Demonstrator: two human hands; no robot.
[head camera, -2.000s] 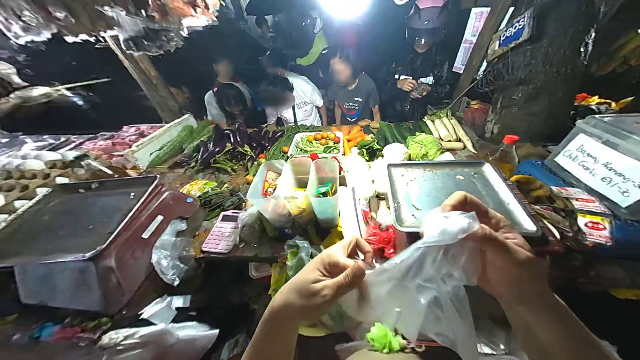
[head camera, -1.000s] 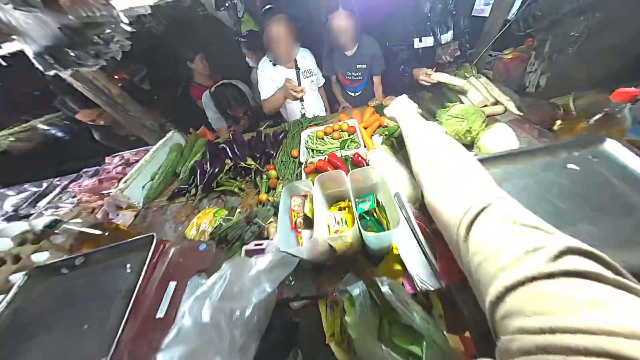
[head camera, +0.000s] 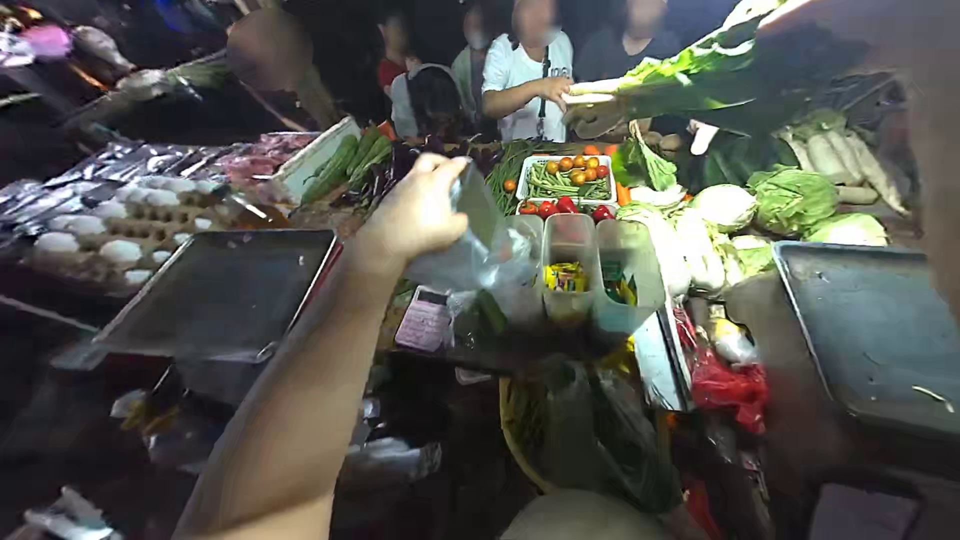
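Observation:
My left hand (head camera: 424, 210) is closed on a clear plastic bag (head camera: 487, 247), which hangs in front of three clear plastic containers (head camera: 570, 232) with small packets inside. On the right, my right arm (head camera: 930, 172) rises as a dark blur. My right hand (head camera: 840, 37) is a dim smear by the leaves of a bunch of leafy greens with white stalks (head camera: 697, 71); its fingers cannot be made out. A person's hand (head camera: 553, 90) across the stall is at the stalk ends. A pink calculator (head camera: 424, 319) lies below the bag.
Metal trays stand at left (head camera: 217, 292) and right (head camera: 870, 330). Egg cartons (head camera: 150, 225) are far left. Beyond the containers are a white basket of tomatoes and beans (head camera: 566, 180), cabbages (head camera: 791, 195) and white radishes (head camera: 832, 154). A red plastic bag (head camera: 727, 382) lies right of centre.
The view has shifted. My left hand now reaches out over the stall with the clear bag. The leafy bunch is now raised at upper right, and the person in white has a hand on its stalks.

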